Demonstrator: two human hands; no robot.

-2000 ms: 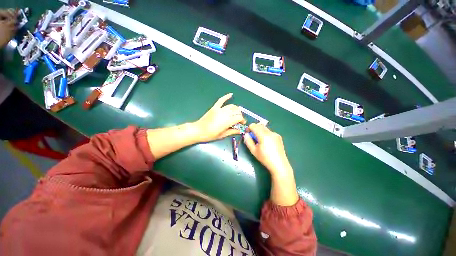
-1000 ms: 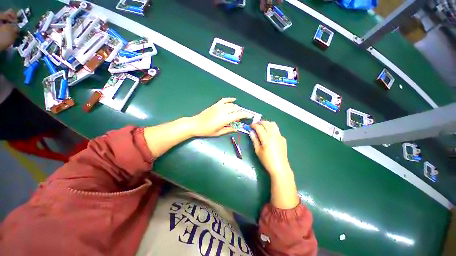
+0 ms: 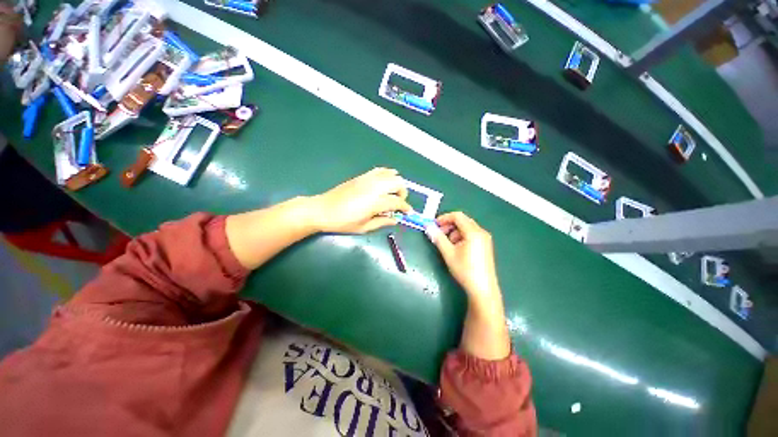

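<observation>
A white frame [image 3: 428,198] with an open window lies on the green bench in front of me. A blue battery [image 3: 417,221] lies along its near side. My left hand [image 3: 368,201] holds the frame's left end, with its fingertips over that part. My right hand [image 3: 463,245] pinches at the near right corner, by the battery's end; whether it also holds a small part cannot be told. A thin dark part [image 3: 397,253] lies loose on the bench just below the frame.
A pile of white, blue and brown units [image 3: 128,68] lies at the left. Part-built units [image 3: 509,134] sit spaced on the belt beyond the metal rail [image 3: 375,111]. A grey post [image 3: 682,224] crosses at right. A white scrap [image 3: 576,407] lies lower right. Another person's hand [image 3: 8,30] shows upper left.
More of the frame's window and the battery now show between my hands. My right hand has moved to the frame's near right corner. The belt units have shifted right and down.
</observation>
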